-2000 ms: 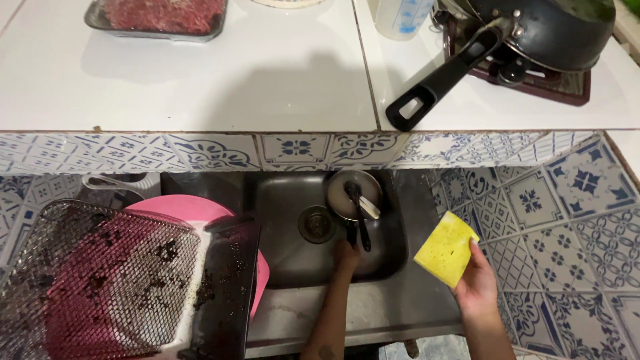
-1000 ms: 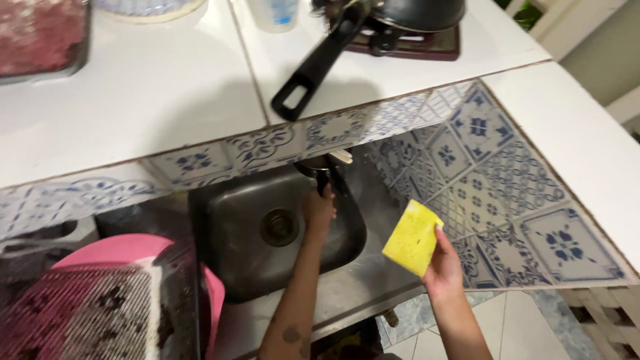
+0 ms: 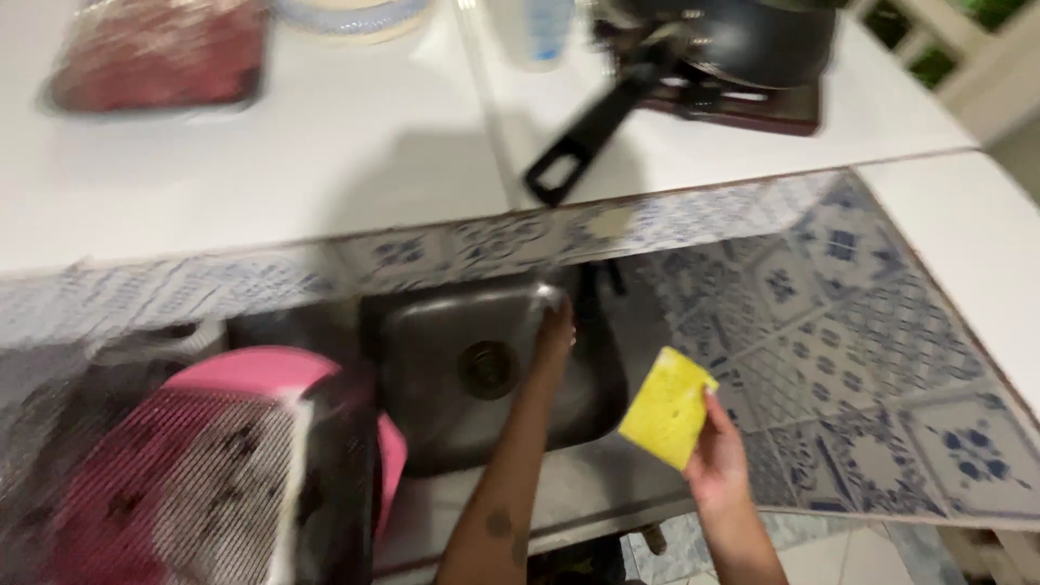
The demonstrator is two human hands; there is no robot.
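Note:
My right hand [image 3: 719,451] holds a flat yellow sponge [image 3: 670,406] by its right edge, over the right rim of the metal sink. My left hand [image 3: 556,313] reaches to the back right of the sink basin [image 3: 439,406]; the view is blurred there, and whether its fingers grip anything cannot be told. Just right of that hand, dark handle-like shapes [image 3: 601,280] stand at the basin's back right corner. The round drain [image 3: 488,370] lies left of my left forearm.
A pink basin [image 3: 260,370] and a soiled metal mesh rack [image 3: 187,487] stand at the left. On the white tiled counter are packed raw meat [image 3: 162,57], a measuring cup [image 3: 544,32] and a black pan [image 3: 756,41] whose handle overhangs toward the sink.
The pan with utensils seen earlier in the basin's back right is no longer plain there; dark handles show at that corner. My right hand still holds the sponge. The view has shifted and tilted.

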